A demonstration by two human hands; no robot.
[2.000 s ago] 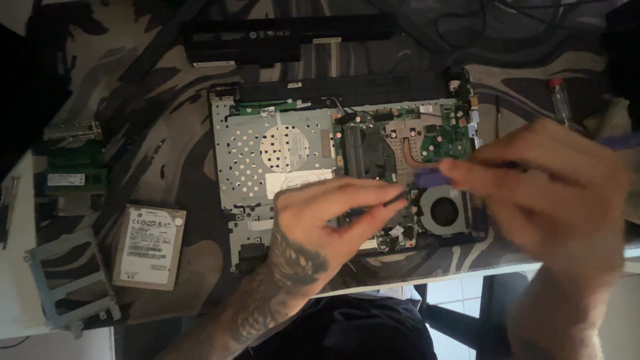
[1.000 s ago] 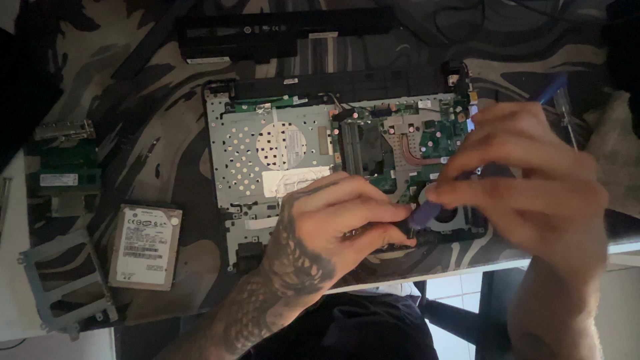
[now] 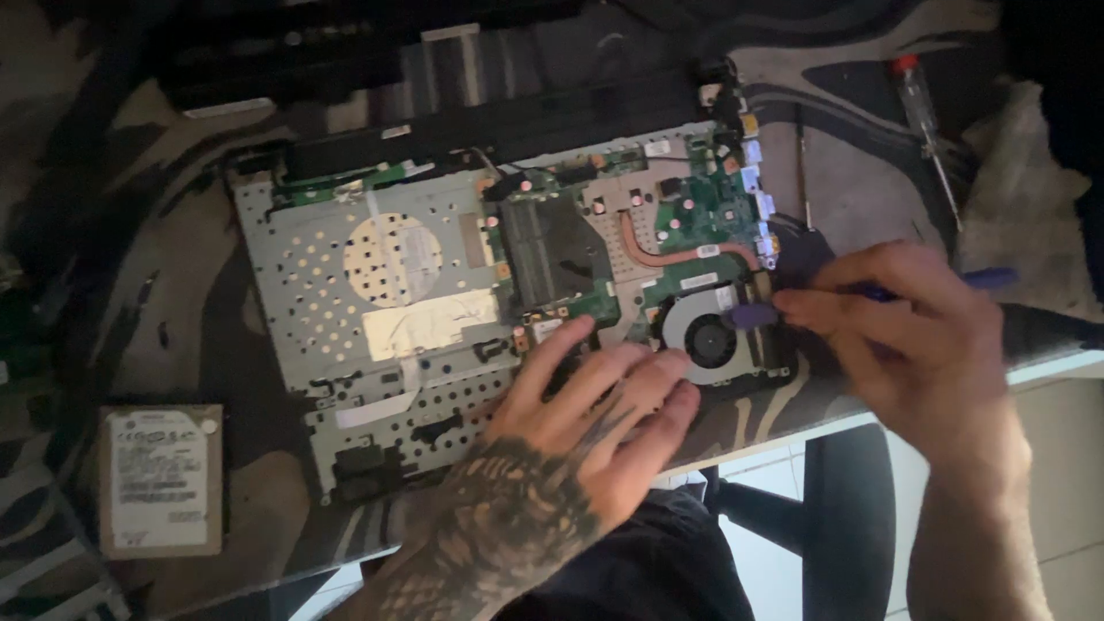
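Note:
An opened laptop base (image 3: 302,259) lies on the dark patterned table, its green circuit board (image 3: 707,207), copper heat pipe (image 3: 673,257) and round cooling fan (image 3: 709,338) exposed. My left hand (image 3: 604,414) rests spread over the lower board, fingertips beside the fan; nothing shows in its fingers. Between thumb and fingers my right hand (image 3: 906,336) holds a purple plastic pry tool (image 3: 752,316), whose broad tip is over the fan's upper right side. The tool's other end sticks out behind the hand. Whether the tip touches the fan cannot be told.
At the lower left lie a hard drive (image 3: 162,483) and a metal bracket (image 3: 60,552). A dark laptop battery (image 3: 285,69) is at the back. A red-capped screwdriver (image 3: 923,112), a thin metal tool (image 3: 804,172) and a crumpled translucent bag (image 3: 1022,207) lie right.
My left fingers, earlier pinched together near the fan, are now spread on the laptop. My right hand has brought the purple tool's tip over the fan. The view has shifted closer.

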